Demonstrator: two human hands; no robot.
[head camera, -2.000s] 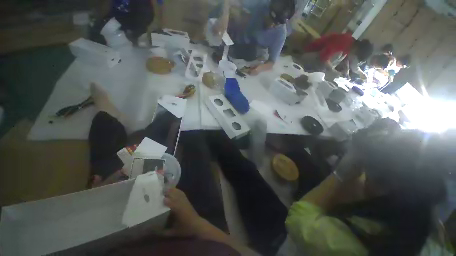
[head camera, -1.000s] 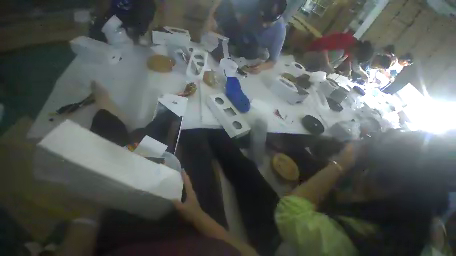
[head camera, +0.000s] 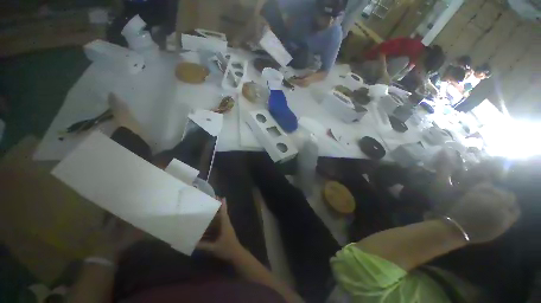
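Observation:
A long white carton (head camera: 139, 192) is tilted over my lap, its plain flat side facing up. My right hand (head camera: 220, 234) holds its right end, with fingers around the lower corner. My left hand (head camera: 121, 229) is dim and blurred at the carton's lower left edge; its fingers are mostly hidden behind the carton. A white card (head camera: 182, 170) and part of a clear round tub (head camera: 203, 187) show just beyond the carton. A dark-lined open box (head camera: 206, 123) lies behind them, across the table's near edge.
The white table (head camera: 160, 106) holds a white insert (head camera: 270, 135), a blue cloth (head camera: 282, 110), tan tape rolls (head camera: 191, 73) and a black disc (head camera: 372, 148). A neighbour's arm in a lime-green sleeve (head camera: 371, 275) is close at right. Several people sit around the table. Light glares at right.
The open carton has been lifted and turned over; since the last frame it has tilted further and its broad side now faces up. The neighbour's arm at right has swung outward to the right.

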